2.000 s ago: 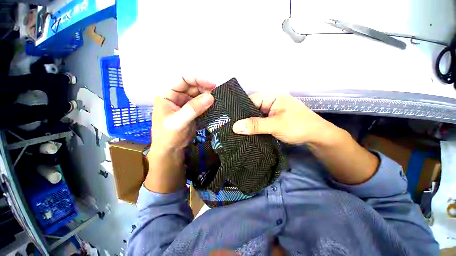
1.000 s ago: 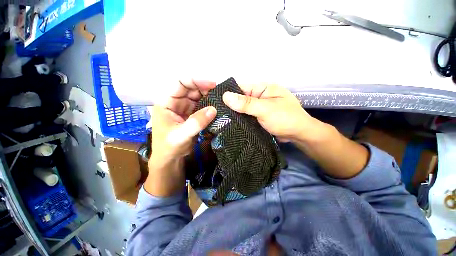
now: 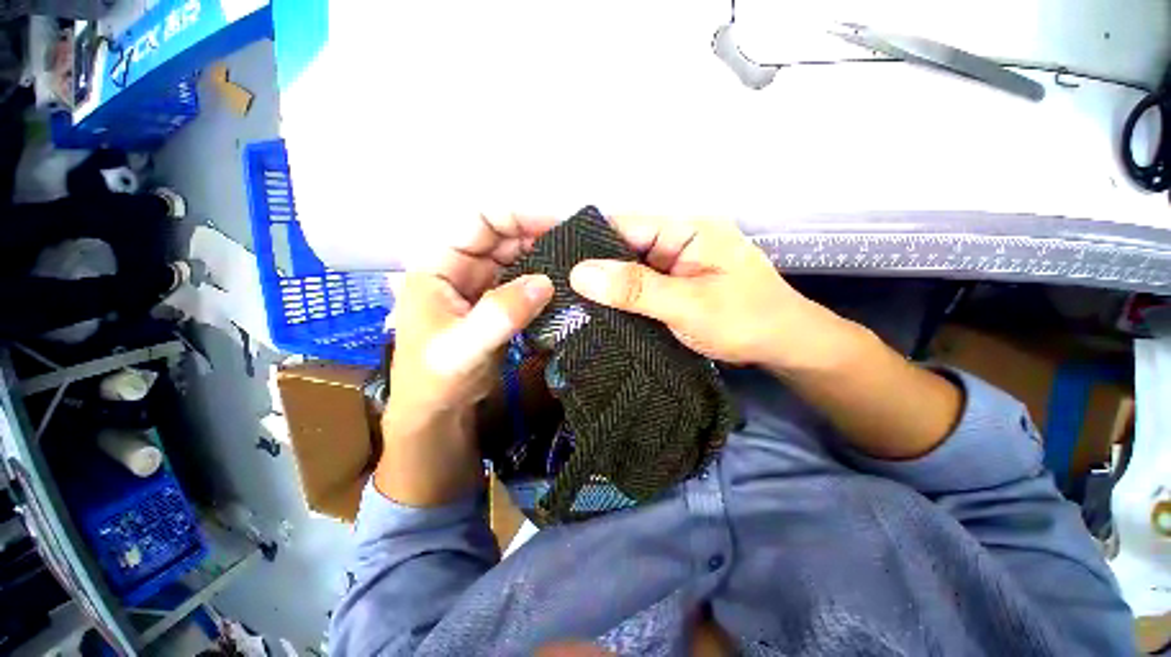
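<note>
A dark olive-black herringbone garment piece [image 3: 642, 411] with light-blue and white bands hangs bunched between my hands over my lap, in front of the table edge. Its pointed corner faces up, toward the table. My left hand [image 3: 456, 321] grips the piece's left side, thumb on top and fingers curled behind. My right hand [image 3: 700, 295] grips the right side of the corner, its thumb pressed flat on the fabric and its fingers beneath. The fingertips under the cloth are hidden.
White table [image 3: 514, 116] with a ruler edge [image 3: 950, 257]. Slim silver tweezers [image 3: 950, 62] and black-handled shears [image 3: 1143, 141] lie at the upper right. Blue basket [image 3: 302, 302] and cardboard box [image 3: 321, 436] stand at the left. Another person's dark-clothed legs [image 3: 90, 257] show far left.
My right thumb has moved up and left on the fabric, closer to my left thumb. The corner is lower and the lower folds hang differently. Both hands keep hold.
</note>
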